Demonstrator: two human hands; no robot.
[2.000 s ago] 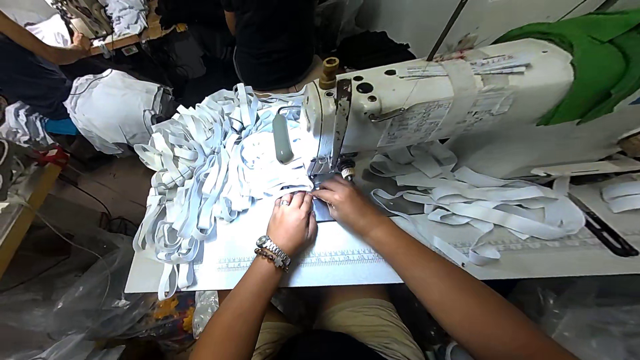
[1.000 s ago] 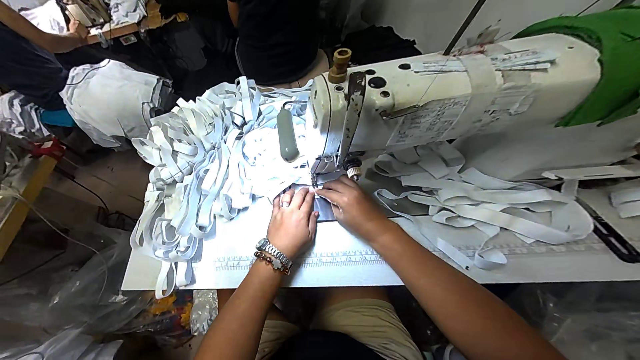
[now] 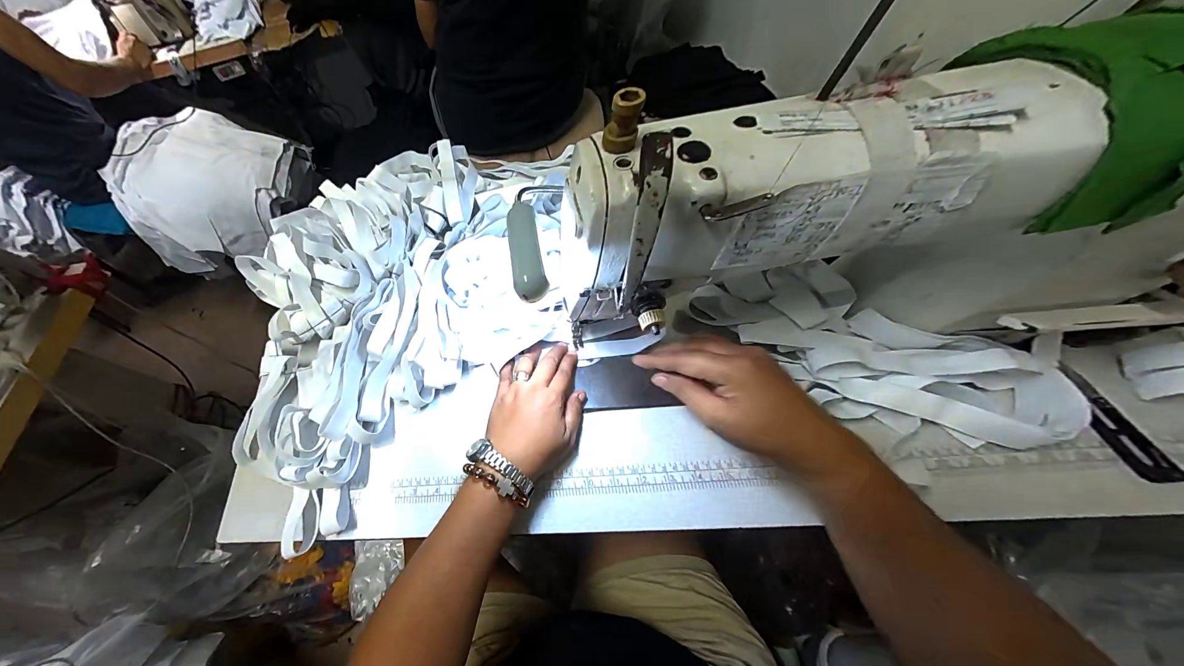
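Observation:
A white sewing machine (image 3: 832, 157) stands across the table, its lamp lighting the needle area. My left hand (image 3: 536, 407), with a ring, watch and bracelet, lies palm down just left of the presser foot (image 3: 578, 335), fingertips on pale band material. Under and right of the foot runs a white elastic band (image 3: 624, 346). My right hand (image 3: 731, 388) is right of the metal needle plate (image 3: 615, 384), fingers near the band's right end; whether they touch it I cannot tell. A large heap of white bands (image 3: 361, 296) lies left, more loose bands (image 3: 943, 379) lie right.
A printed ruler (image 3: 647, 479) runs along the table's front edge. Green cloth (image 3: 1101, 111) drapes over the machine's right end. A black slotted metal part (image 3: 1124, 430) lies far right. Two people are beyond the table, one at another machine. Clear plastic (image 3: 120, 518) lies lower left.
My right hand has moved right, away from the presser foot and my left hand, and its fingers now point left. My left hand stays beside the foot.

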